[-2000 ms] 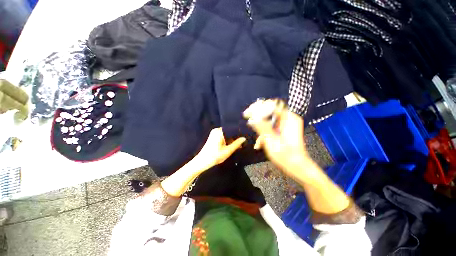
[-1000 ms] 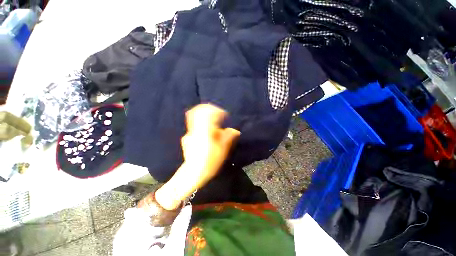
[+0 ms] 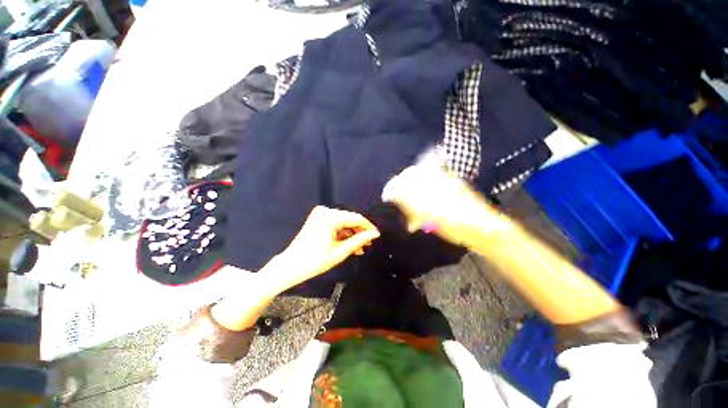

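A navy vest [image 3: 359, 159] with black-and-white gingham [image 3: 461, 119] at its armhole lies over the white table edge and my lap. My left hand [image 3: 327, 239] is over its lower part, thumb and finger pinched together. Whether it holds cloth or a tiny button is too small to tell. My right hand [image 3: 431, 199] is blurred, just right of the left hand and apart from it, fingers curled, with a small pink spot at the palm. No needle or thread can be made out. A black red-edged pad [image 3: 190, 267] with scattered pale discs lies left of the vest.
A crinkled clear plastic bag [image 3: 140, 187] and a dark cloth [image 3: 227, 119] lie on the white table [image 3: 136, 311]. Dark gingham-edged garments [image 3: 631, 88] are piled upper right. A blue crate [image 3: 579, 187] and dark clothes [image 3: 694, 351] are at right. A green apron [image 3: 391, 374] covers my lap.
My right hand, out of view one second ago, is back over the vest. My left hand has turned to a pinch lower on the cloth. The view has shifted, showing more on the left.
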